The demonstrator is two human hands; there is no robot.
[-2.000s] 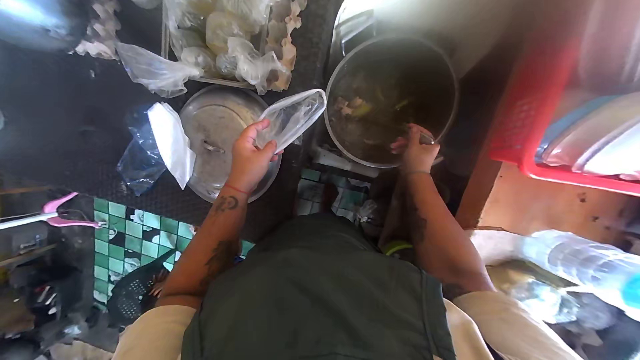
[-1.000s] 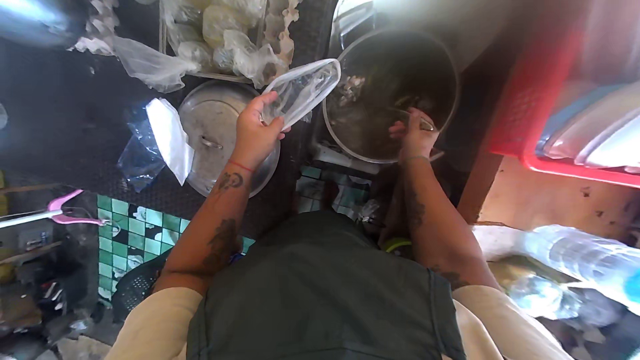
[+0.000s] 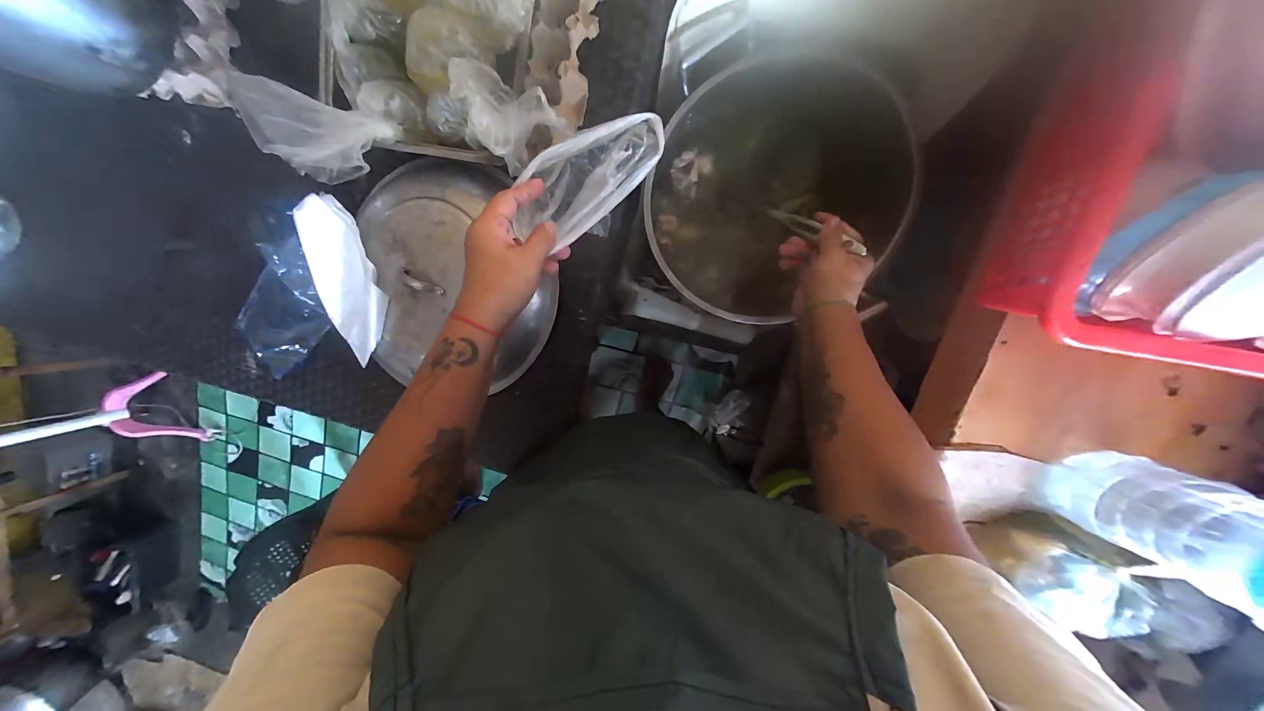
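My left hand [image 3: 509, 247] grips the near edge of a clear plastic bag [image 3: 602, 173], whose mouth is spread wide beside a large metal pot [image 3: 660, 232]. Cloudy liquid with pale pieces [image 3: 691, 173] fills the pot. Over its right side, my right hand [image 3: 831, 265] is closed around the handle of a metal utensil [image 3: 795, 222]; the utensil's far end is hard to make out in the liquid. Beneath my left hand and wrist lies a round metal lid [image 3: 425, 227] with a small handle.
Filled plastic bags [image 3: 444, 49] sit in a tray behind the lid. White paper [image 3: 341, 276] and a blue-tinted plastic bag [image 3: 281, 311] lie left of it. A red plastic basket [image 3: 1071, 321] holding plates stands at right, above a wooden surface [image 3: 1106, 395]. Large plastic bottles [image 3: 1155, 513] lie lower right.
Pale pieces seen at the pot's left have shifted in the liquid. The bag stays in my left hand, and my right hand remains over the pot with the utensil.
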